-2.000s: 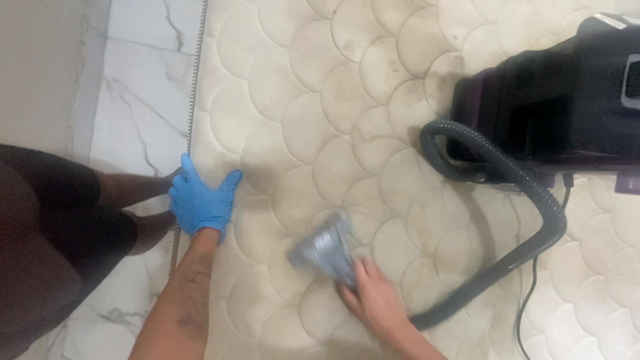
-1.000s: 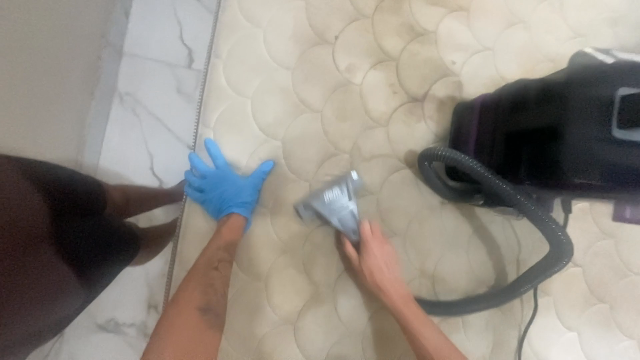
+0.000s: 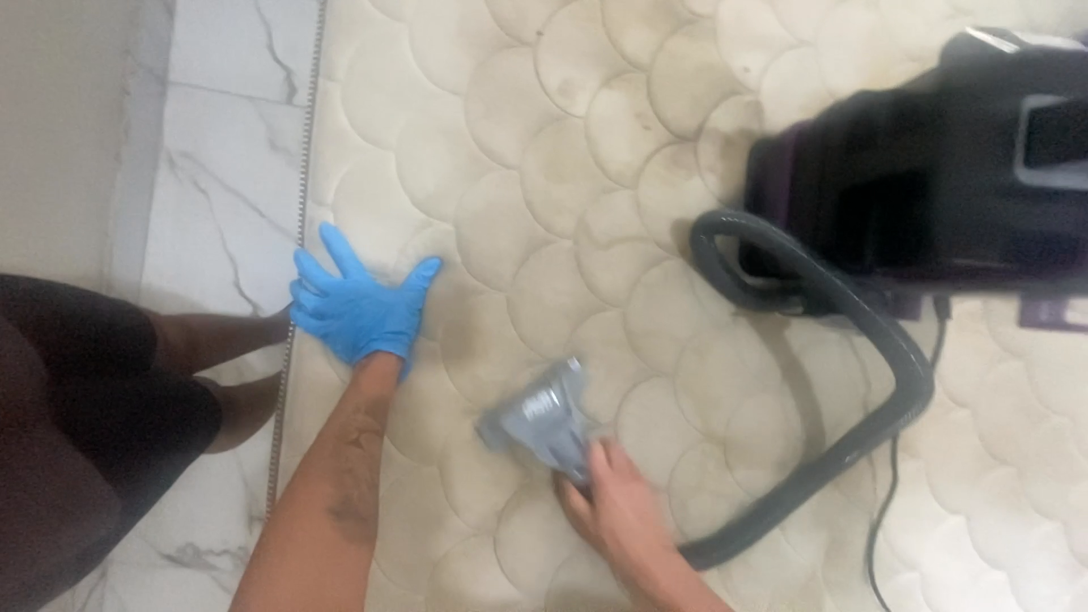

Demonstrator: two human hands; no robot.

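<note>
My left hand, in a blue disposable glove, is spread on the quilted cream mattress by its piped left edge and holds nothing. Bare and slightly blurred, my right hand grips the neck of a grey plastic upholstery nozzle. The nozzle's wide head points up and to the left, over brownish stained quilting. A ribbed dark grey hose loops from the black and purple cleaning machine on the right and passes down beside my right wrist.
A thin black cord hangs from the machine across the mattress. White marble-look floor tiles lie beyond the left edge, with a wall at the far left. Dark clothing and legs show at the lower left.
The nozzle in my right hand has shifted down and is tilted differently from one second ago. My gloved left hand sits farther in from the mattress edge than two seconds ago, its fingers spread.
</note>
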